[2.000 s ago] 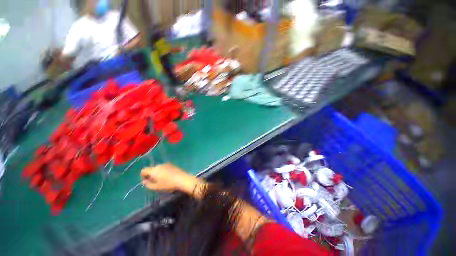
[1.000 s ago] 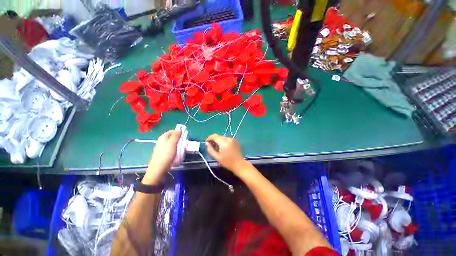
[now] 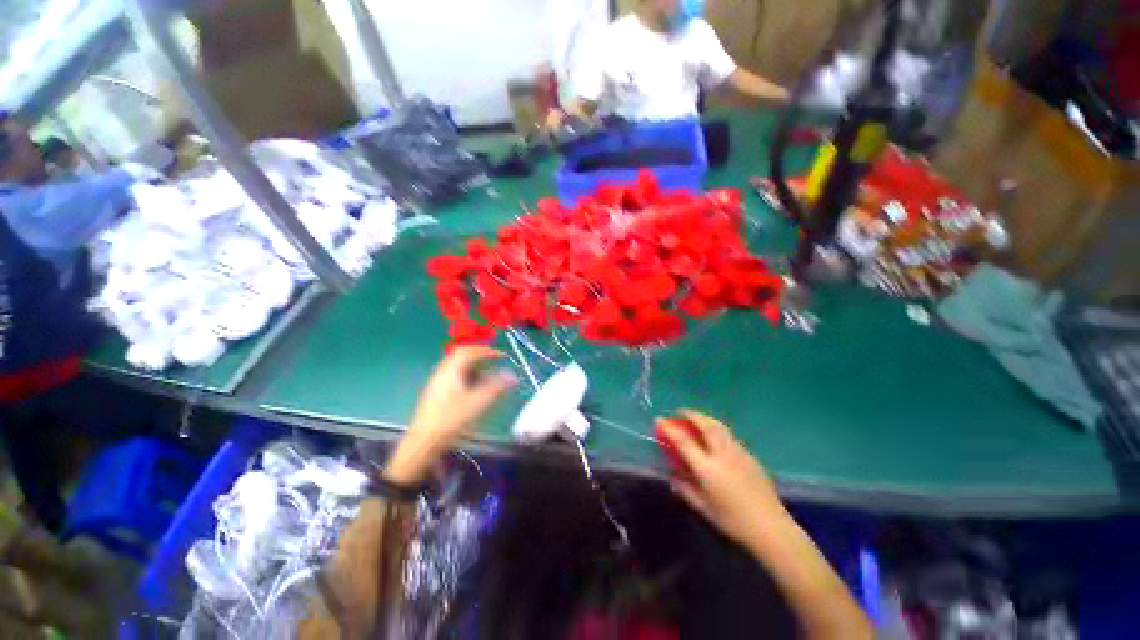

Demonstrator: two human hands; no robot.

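Observation:
A round white housing (image 3: 551, 404) lies tilted at the bench's front edge between my hands, its white cable hanging over the edge. My right hand (image 3: 713, 460) holds a red disc part (image 3: 679, 446), and a thin wire runs from it to the housing. My left hand (image 3: 465, 390) is left of the housing, not touching it, fingers apart; the view is blurred. A heap of red disc parts (image 3: 621, 269) lies behind on the green bench (image 3: 825, 388).
The hanging power screwdriver (image 3: 835, 175) is right of the heap. White housings (image 3: 213, 275) are piled at left. A blue bin (image 3: 635, 160) and a person in white (image 3: 650, 75) are behind. Blue crates (image 3: 188, 525) sit below the bench. A grey-green cloth (image 3: 1019, 338) lies at right.
My left hand has let go of the white housing and moved left. My right hand has moved right and now holds a red disc. The view has tilted up, showing the person behind.

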